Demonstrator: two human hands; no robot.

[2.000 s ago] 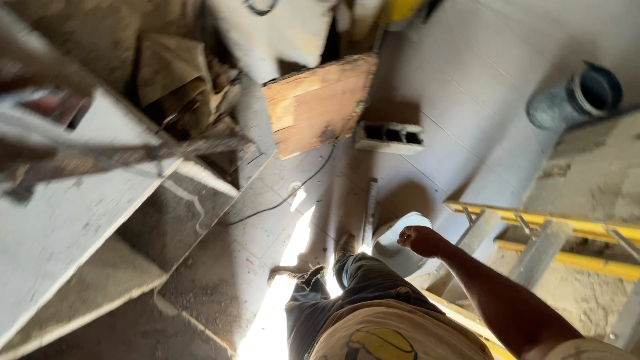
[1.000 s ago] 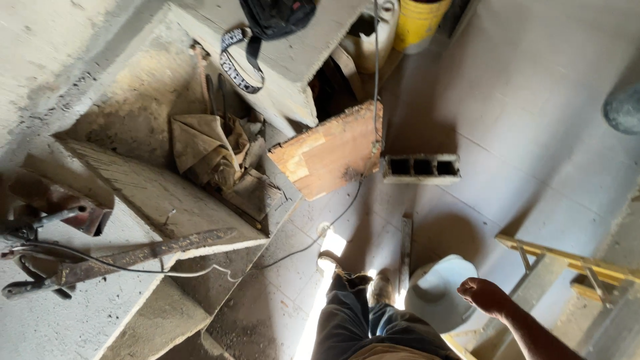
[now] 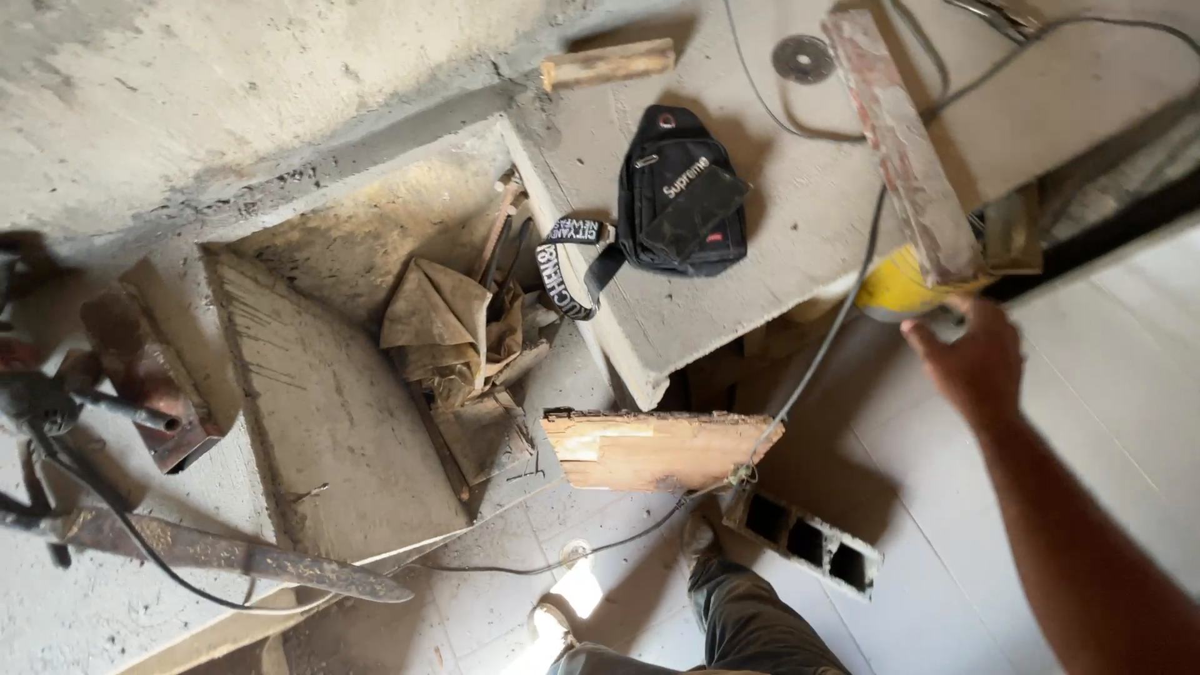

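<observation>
My right hand point(image 3: 975, 361) is at the right, palm side down, with thumb and index finger spread. Its fingertips are by the lower end of a long worn wooden board point(image 3: 905, 145), which lies over the concrete counter's edge; whether they touch it is not clear. Beneath that end a yellow bucket point(image 3: 895, 281) shows in part. On the counter point(image 3: 750, 309) lie a black sling bag point(image 3: 682, 192) with a lettered strap, a round disc point(image 3: 803, 59) and a short wood block point(image 3: 607, 64). My left hand is out of the picture.
At the left, a power tool point(image 3: 37, 403), a metal channel piece point(image 3: 155, 375) and a machete point(image 3: 234, 558) lie on another slab. Brown crumpled sacking point(image 3: 450, 328) fills a nook. A wooden panel point(image 3: 656, 450) and a hollow concrete block point(image 3: 804, 544) stand near my feet, with a cable point(image 3: 830, 328) crossing above.
My right hand has moved from beside the pale basin to the end of the board by the counter. The view has swung strongly toward the counter.
</observation>
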